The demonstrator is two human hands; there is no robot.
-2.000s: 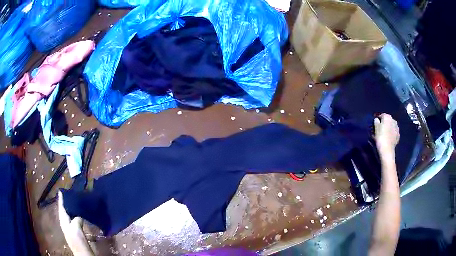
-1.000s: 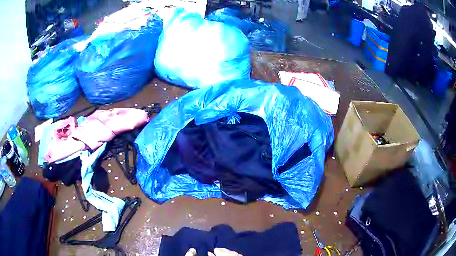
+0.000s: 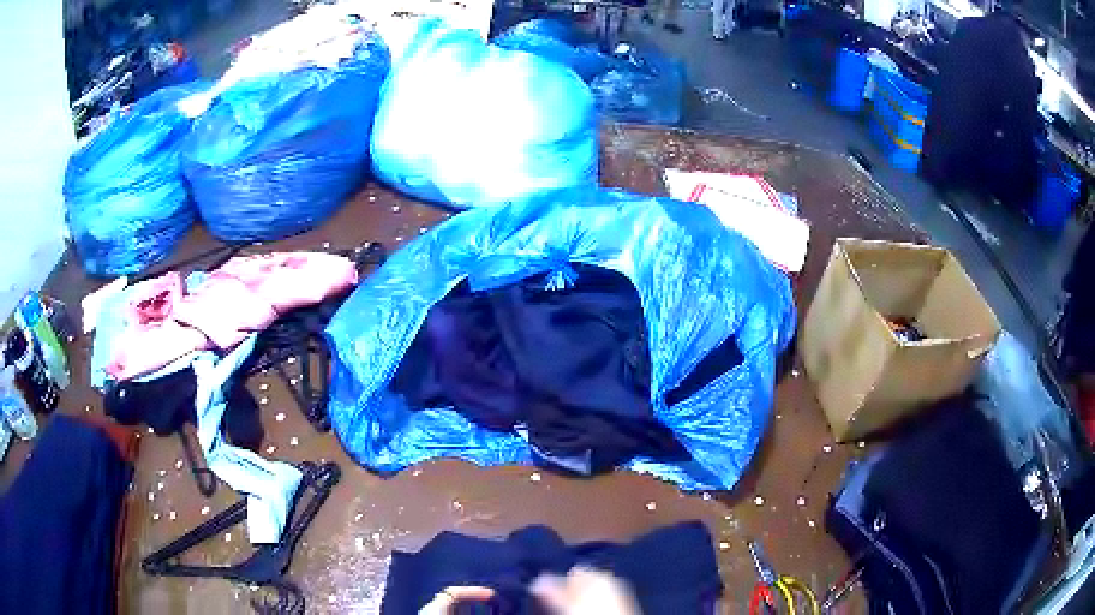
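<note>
A dark navy garment lies bunched or folded at the bottom middle, cut off by the lower edge. My left hand is on its lower part, mostly cut off, fingers bent. My right hand is just right of it over the cloth, blurred and partly cut off. Whether either hand pinches the cloth is hidden. Behind the garment, an open blue bag holds more dark garments.
Black hangers and pink cloth lie left; a navy pile is far left. Scissors, a dark stack and an open cardboard box are right. Full blue bags and white paper are behind.
Two seconds ago my hands held the garment stretched out at both ends; now it is compact and my hands are close together. The view has lifted. Since one second ago, my hands have shifted slightly.
</note>
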